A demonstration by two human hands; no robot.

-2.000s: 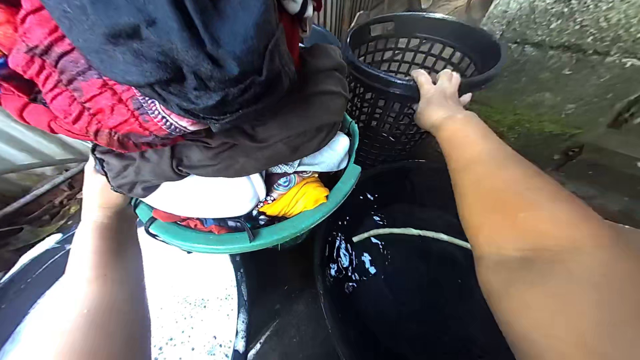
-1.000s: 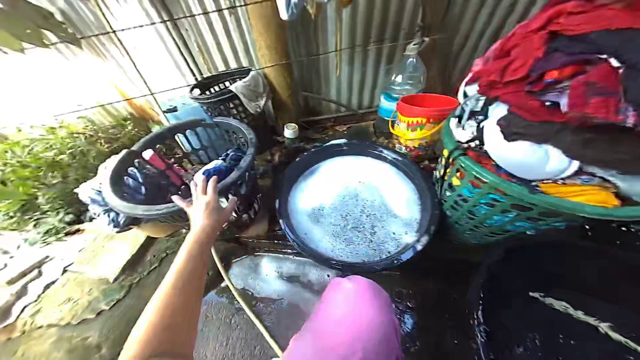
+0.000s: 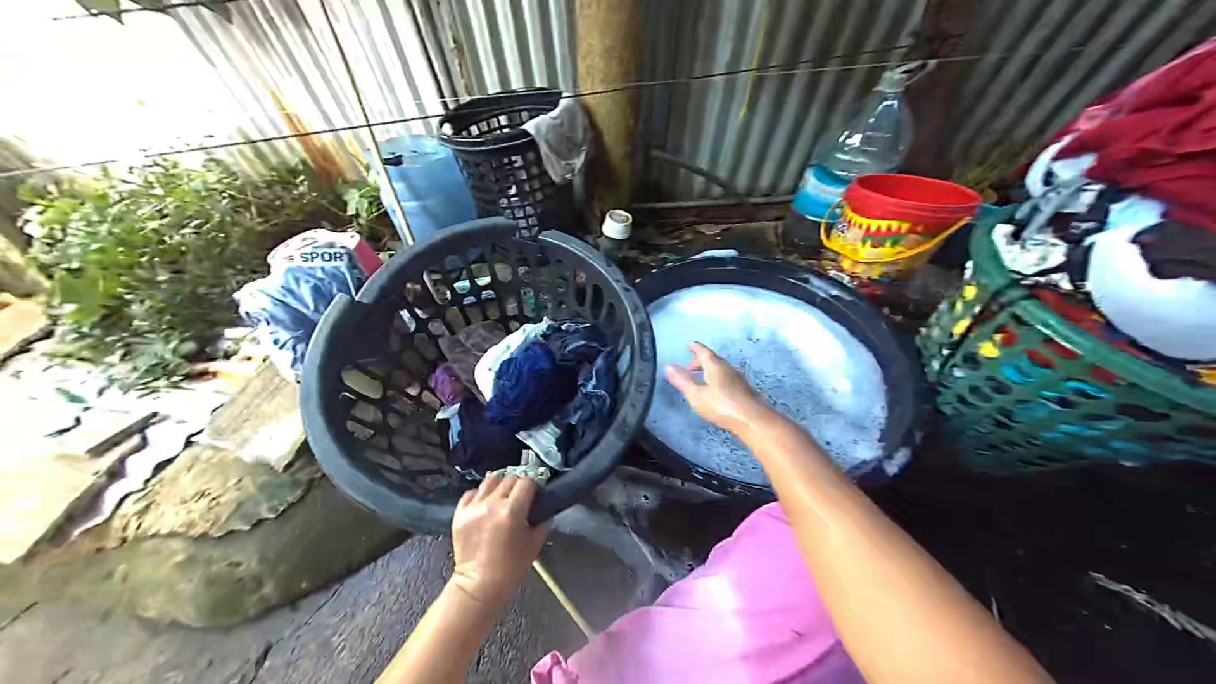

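Note:
My left hand (image 3: 496, 532) grips the near rim of a dark grey plastic laundry basket (image 3: 334, 446), which tilts toward me. Inside it lies a small heap of damp clothes (image 3: 537, 385), mostly navy, with some white and purple. My right hand (image 3: 717, 385) is over a round black tub (image 3: 898, 380) of sudsy water (image 3: 807, 351); its fingers are apart and hold nothing. To the right, a green perforated basket (image 3: 1073, 389) is piled with red, white and dark clothes (image 3: 1149, 247).
Behind the tub stand a red and yellow bucket (image 3: 898, 228) and a large clear bottle (image 3: 864, 133). A tall black basket (image 3: 513, 161), a blue container (image 3: 427, 185) and a small capped bottle (image 3: 616, 228) are further back. Wires cross before the corrugated metal fence (image 3: 788, 114). Uneven stones lie left.
The view has swung left from the green basket. My left hand has closed on the grey basket's near rim, and that basket now tilts toward me. My right hand has come into view over the suds.

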